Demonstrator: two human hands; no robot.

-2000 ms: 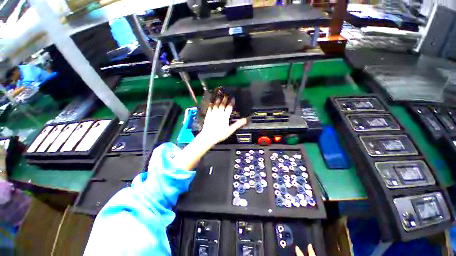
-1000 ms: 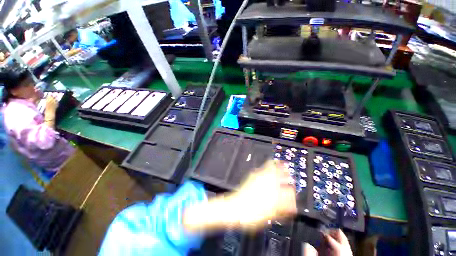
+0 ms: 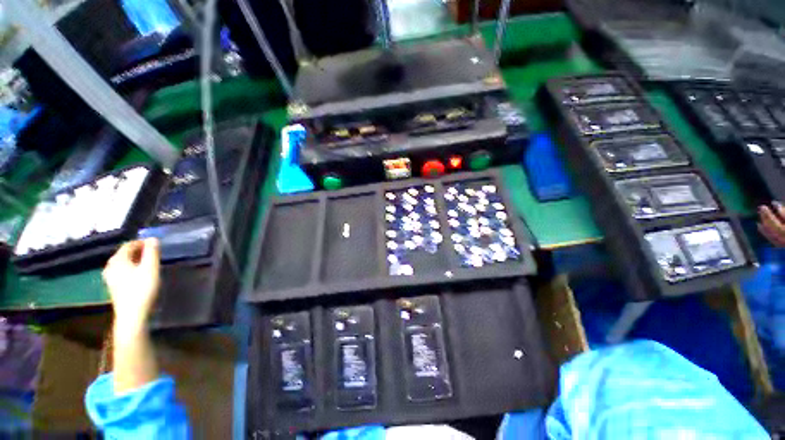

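Observation:
My left hand (image 3: 133, 273) pinches the near-left end of a glossy dark-blue back cover (image 3: 185, 241) at the left foam tray (image 3: 196, 296). My right hand is out of the picture; only a blue sleeve (image 3: 650, 395) shows at lower right. The near foam tray (image 3: 495, 404) holds three phone bodies (image 3: 423, 351) side by side, with a small white spot in its right slot. Behind it, the parts tray (image 3: 288, 249) has many small rings (image 3: 478, 225) in its two right compartments. A pale shape at the bottom edge is too cut off to identify.
The black press (image 3: 396, 73) stands behind the parts tray, with a light-blue holder (image 3: 294, 161) left and a blue pad (image 3: 547, 166) right. White panels (image 3: 82, 215) lie far left. A foam tray of phone bodies (image 3: 624, 245) is right. Another person's hand (image 3: 772, 222) shows at the right edge.
My left hand has moved from above the near tray to the left tray and taken hold of a cover. My right hand has left view. The press plate sits closer above the nests.

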